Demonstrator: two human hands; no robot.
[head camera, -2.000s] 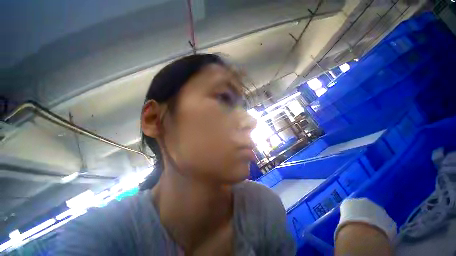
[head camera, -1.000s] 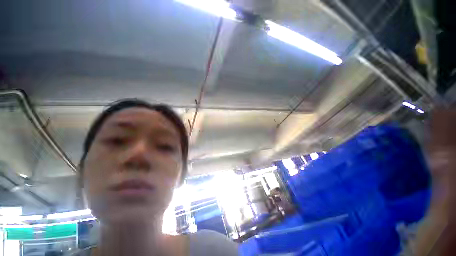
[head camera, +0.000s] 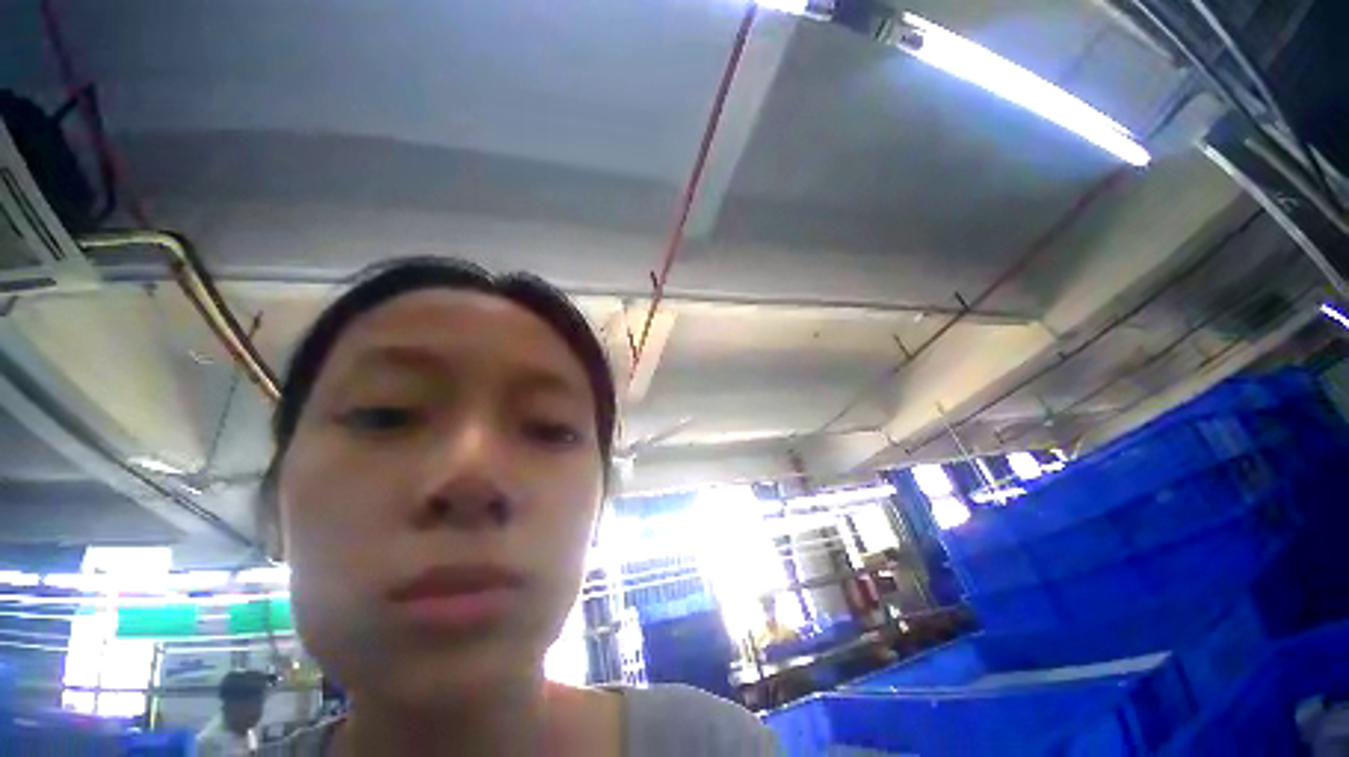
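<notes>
No hand is in view, so neither my left hand nor my right hand shows. A person in a grey top (head camera: 688, 725) is close in front of the camera and fills the lower left and middle. Blue turnover bins (head camera: 1139, 510) are stacked at the right. A nearer blue bin (head camera: 947, 725) at the lower right has a pale sheet (head camera: 1021, 677) on top. A small whitish thing shows at the right edge, too unclear to name.
The ceiling has a lit tube lamp (head camera: 1021, 89) and thin red pipes (head camera: 691, 192). Bright windows and racks are behind the person. Another person with dark hair (head camera: 241, 695) is far back at the lower left. A green panel (head camera: 200, 615) hangs there.
The view has swung and steadied. The near person's face, turned aside earlier, now faces the camera. The white-cuffed wrist and corded units seen first, and the blurred skin-toned shape at right, are gone.
</notes>
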